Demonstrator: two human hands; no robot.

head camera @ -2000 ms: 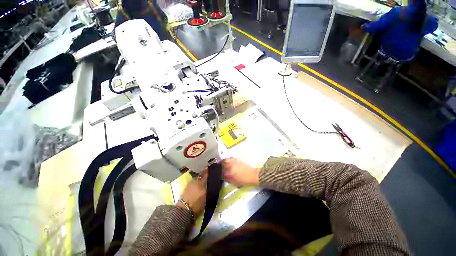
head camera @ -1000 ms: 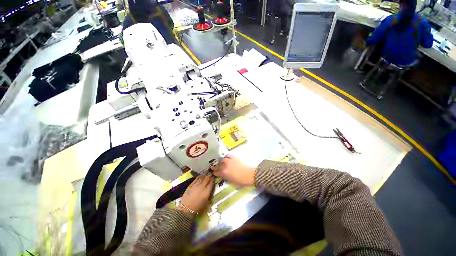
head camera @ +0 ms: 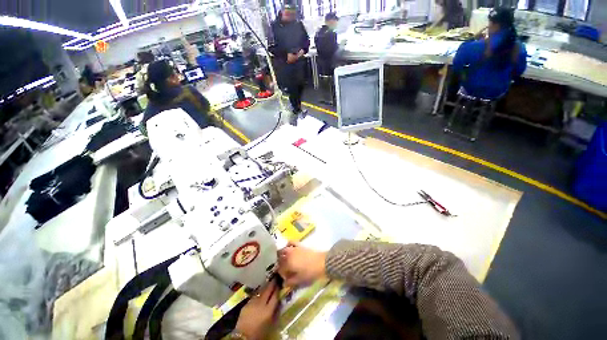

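The white sewing machine (head camera: 223, 229) has a round red-and-white emblem on its near end. My right hand (head camera: 299, 264) is below and right of the emblem, at the needle area, with fingers bent on a small dark bit of fabric. My left hand (head camera: 258, 312) lies flat just left of it on the black fabric strip (head camera: 225, 324), near the picture's bottom edge. The fingers hide the presser foot. Sewn black strips (head camera: 136, 290) hang in loops left of the machine. A dark fabric mass (head camera: 383, 317) lies at the lap.
A yellow block (head camera: 295, 226) sits right of the machine head. Red snips (head camera: 436, 203) on a cord and a white-framed tablet (head camera: 359, 96) are on the table's right side. Black fabric piles (head camera: 60, 188) lie far left. Several people are at the back, one standing in the aisle.
The view has tilted up, showing more of the room. The strip that hung between my hands two seconds ago now lies under my left hand. Both hands remain at the needle area.
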